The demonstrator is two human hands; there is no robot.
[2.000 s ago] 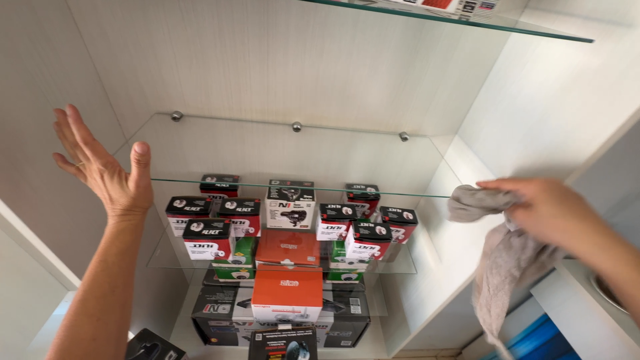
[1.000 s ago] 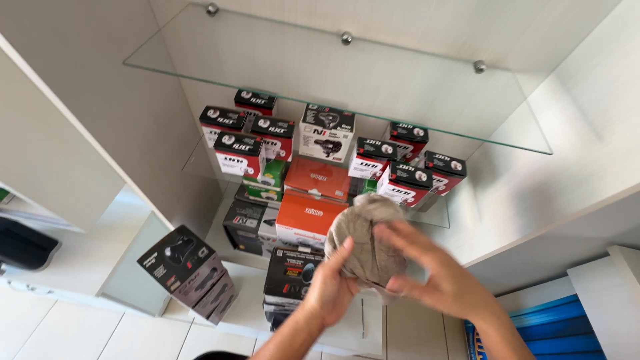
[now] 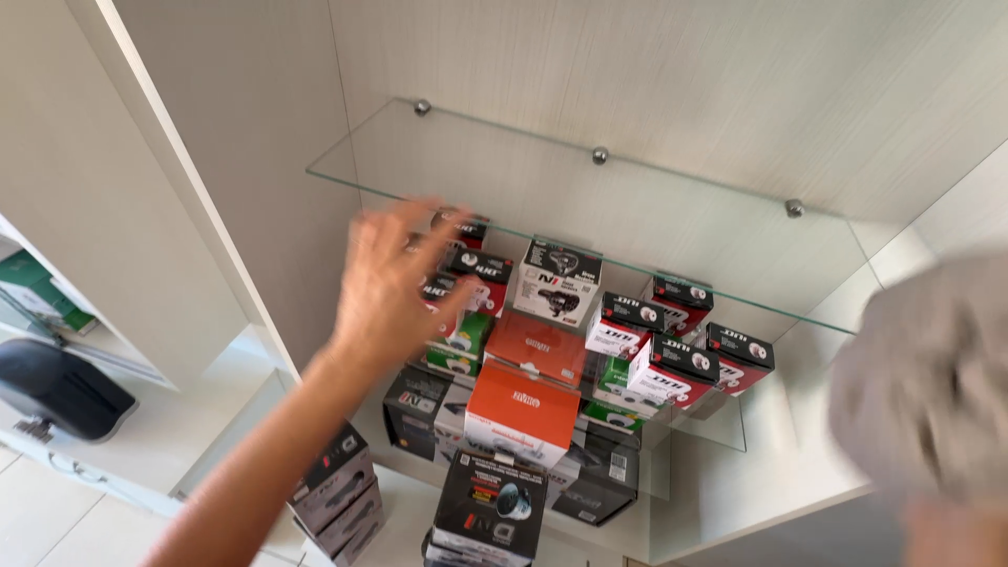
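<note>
My left hand is raised, fingers spread and blurred, holding nothing. It is in front of the glass shelf near its left front edge; whether it touches the glass cannot be told. At the right edge, a bunched grey cloth is held up close to the camera by my right hand, of which only a blurred part shows below the cloth. The cloth hides the right end of the shelf. Round metal supports hold the shelf's back edge against the pale wood-grain panel.
Below the shelf stand small red and black boxes, a white and black box, orange boxes and larger black boxes. More stacked boxes are at lower left. A dark plastic object lies on the far-left cabinet.
My hands, together around the cloth one second ago, are now apart. The left has moved left to the shelf's front edge; the right has lifted the cloth to the right.
</note>
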